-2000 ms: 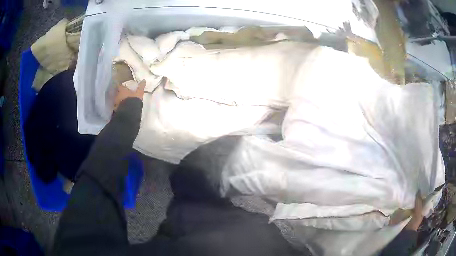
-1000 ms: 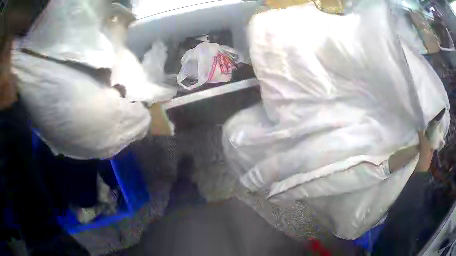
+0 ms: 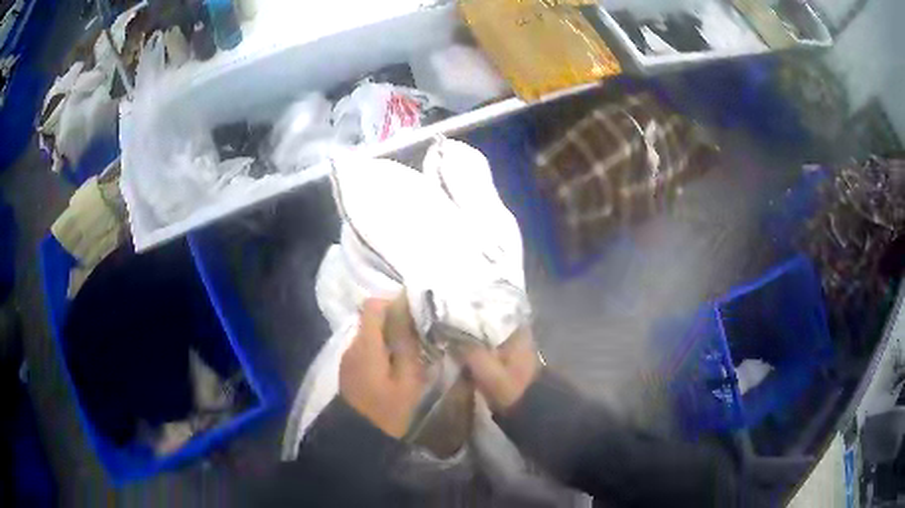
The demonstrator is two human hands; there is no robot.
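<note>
A gathered bundle of white cloth panels (image 3: 427, 223) with dark-edged seams is in front of me, over the near side of the table trough. My left hand (image 3: 385, 367) grips its gathered middle from the left. My right hand (image 3: 504, 365) grips it close by on the right, its fingers partly hidden in the folds. A brown patch of cloth shows below and between the hands. The lower end of the bundle hangs towards me and is partly hidden by my sleeves.
The white table trough (image 3: 288, 189) holds crumpled plastic bags (image 3: 382, 111). A brown cardboard sheet (image 3: 541, 48) lies over its edge. A blue bin with dark cloth (image 3: 260, 392) stands left, another blue bin (image 3: 779, 342) right. Brown checked cloth (image 3: 620, 164) lies beyond the bundle.
The white panels, earlier spread on the table and then lifted apart at both sides, are now gathered between my hands. Both hands have come together at the centre, uncovering the trough and right-hand bin.
</note>
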